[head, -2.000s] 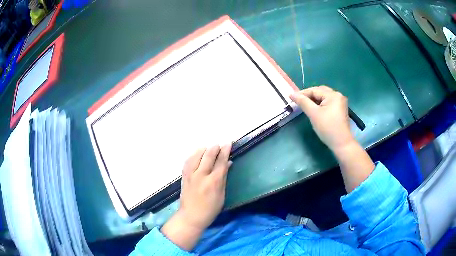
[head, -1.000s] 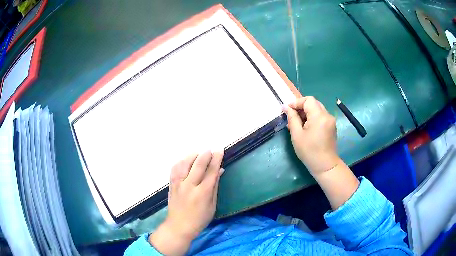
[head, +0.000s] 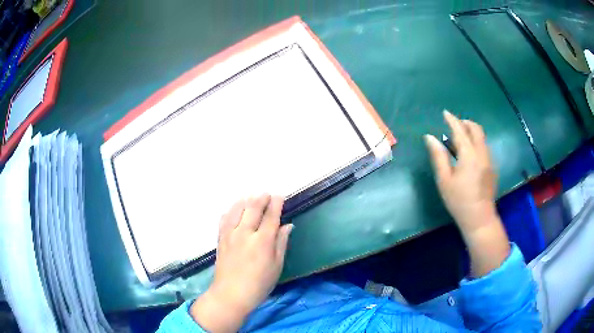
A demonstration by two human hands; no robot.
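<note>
A thin black rectangular bezel frame [head: 335, 97] lies on white sheets [head: 228, 149] over a red-orange board [head: 202, 70]. Dark edges show stacked along its near side. My left hand [head: 253, 250] rests on the frame's near edge with fingers flat on the white; it does not appear to grip anything. My right hand [head: 464, 166] is off the board to the right, slightly blurred, with thumb and fingers apart above the mat. The pale tip of a small black stick [head: 445, 139] shows between them; the rest is hidden by the hand.
A fanned stack of white sheets [head: 62, 214] stands at left. Panels on red boards [head: 32, 97] lie at upper left. Another black frame [head: 498, 78] lies on the green mat [head: 417, 84] at right, beside a tape roll [head: 565, 45]. Blue bins [head: 521, 220] are below the bench edge.
My right hand has let go at the frame's right corner and moved right over the black stick, its fingers opening. My left hand stays on the near edge.
</note>
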